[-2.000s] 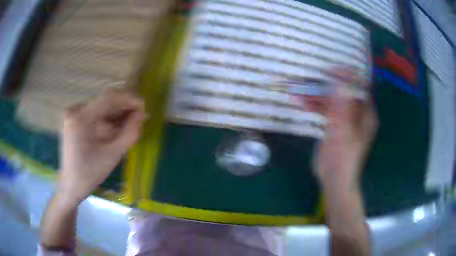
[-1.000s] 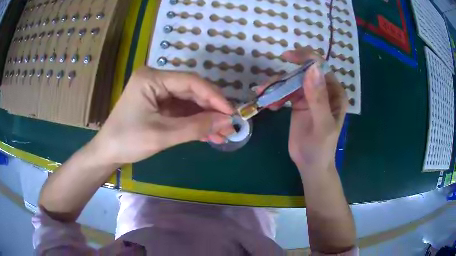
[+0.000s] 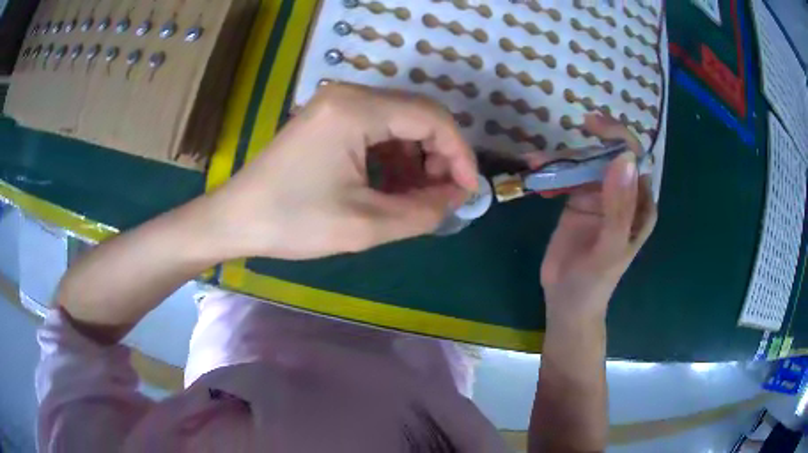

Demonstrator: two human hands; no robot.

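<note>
My right hand (image 3: 602, 226) holds the silver-grey wired tool (image 3: 576, 172), its brass-gold tip (image 3: 508, 188) pointing left. My left hand (image 3: 354, 181) has thumb and forefinger closed together just left of the tip; whatever lies between the fingertips is too small to tell. The squat dispenser bottle (image 3: 475, 205) with a white cap stands behind and below the left fingertips, partly hidden. The white slotted tray (image 3: 483, 78) lies beyond both hands, with a few silver round-headed components (image 3: 343, 28) at its left edge and the other visible slots showing brown.
A thick brown tray stack (image 3: 106, 97) with rows of silver heads lies at the left. Yellow tape (image 3: 381, 310) edges the green mat (image 3: 691, 265). A red label (image 3: 719, 75) and another white tray (image 3: 780, 221) are at the right. The tool's dark cable runs up the tray's right edge.
Both hands have moved right in the view. The tool lies flatter, and a gap now shows between its tip and my left fingertips. The trays have shifted in the view.
</note>
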